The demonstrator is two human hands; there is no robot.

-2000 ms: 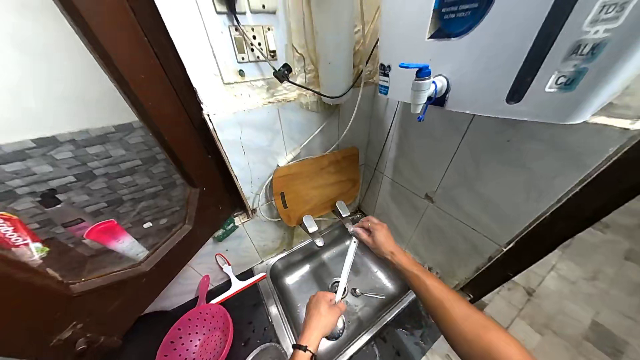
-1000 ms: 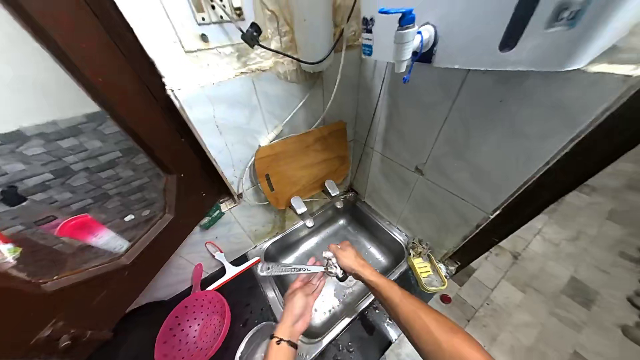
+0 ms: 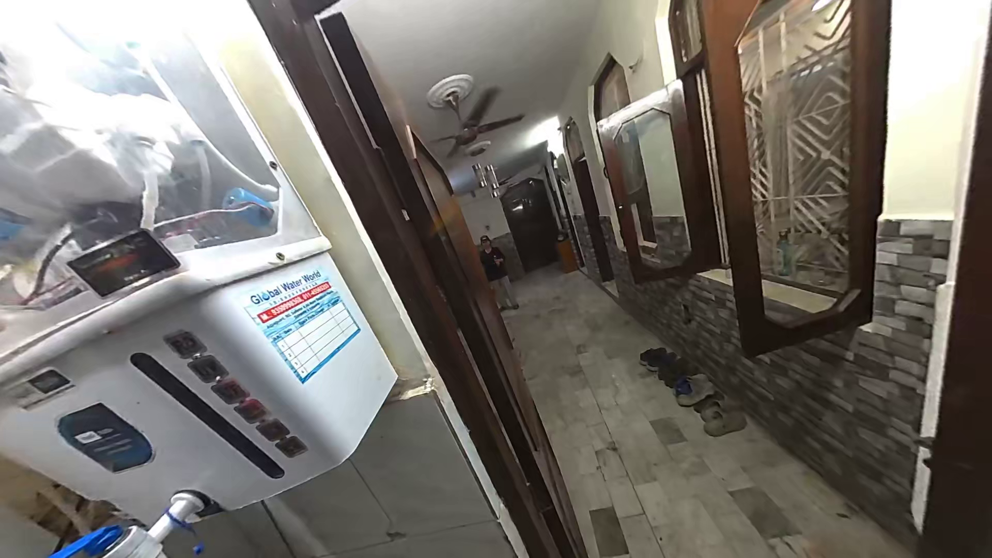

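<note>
Neither my left hand nor my right hand shows in the head view now. A white wall-mounted water purifier (image 3: 209, 372) fills the left side, with a transparent upper cover and a label bearing writing on its side. Its white tap with a blue lever (image 3: 139, 539) is partly cut off at the bottom left corner. The sink and whatever my hands hold are out of view.
A dark wooden door frame (image 3: 403, 294) stands right of the purifier. Beyond it runs a tiled corridor floor (image 3: 612, 403) with several shoes (image 3: 690, 387) along the brick-patterned wall. A person (image 3: 494, 267) stands far down it. Open window shutters (image 3: 806, 310) jut out at right.
The view has swung up and right, from the sink to the corridor. Both hands, seen over the sink with a white-and-metal utensil a second ago, have left the picture.
</note>
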